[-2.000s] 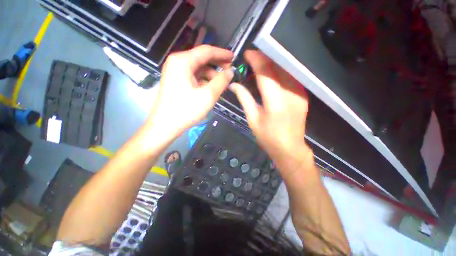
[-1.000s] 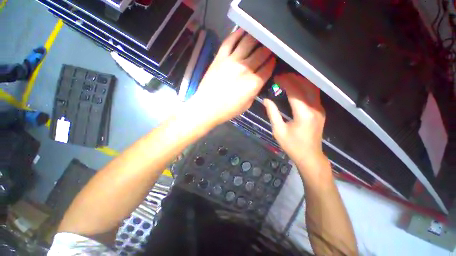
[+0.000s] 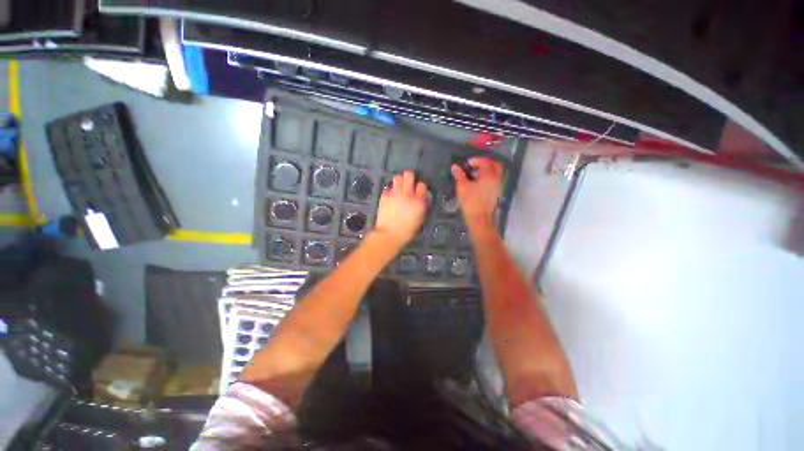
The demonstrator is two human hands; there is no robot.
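A black-grey compartment tray (image 3: 335, 144) lies at waist height in front of me, against the rack. Round glossy watch bodies (image 3: 325, 177) sit in its lower rows of pockets; several pockets in the top row are empty. My left hand (image 3: 403, 210) is over the middle of the tray, fingers bent down at a pocket; whether it holds a unit is hidden. My right hand (image 3: 479, 183) is at the tray's right part, with a small dark unit (image 3: 466, 170) between thumb and fingers.
Rack shelves (image 3: 423, 66) with white front edges run across the top. A floor tray (image 3: 106, 176) with a white tag lies left beyond the tray. White hole trays (image 3: 251, 326) are stacked lower left, near a cardboard box (image 3: 128, 374). A white panel (image 3: 670, 291) stands right.
Both hands have left the rack shelf, where the right held a unit with a lit face, and are now down over the tray. The view has turned towards the tray.
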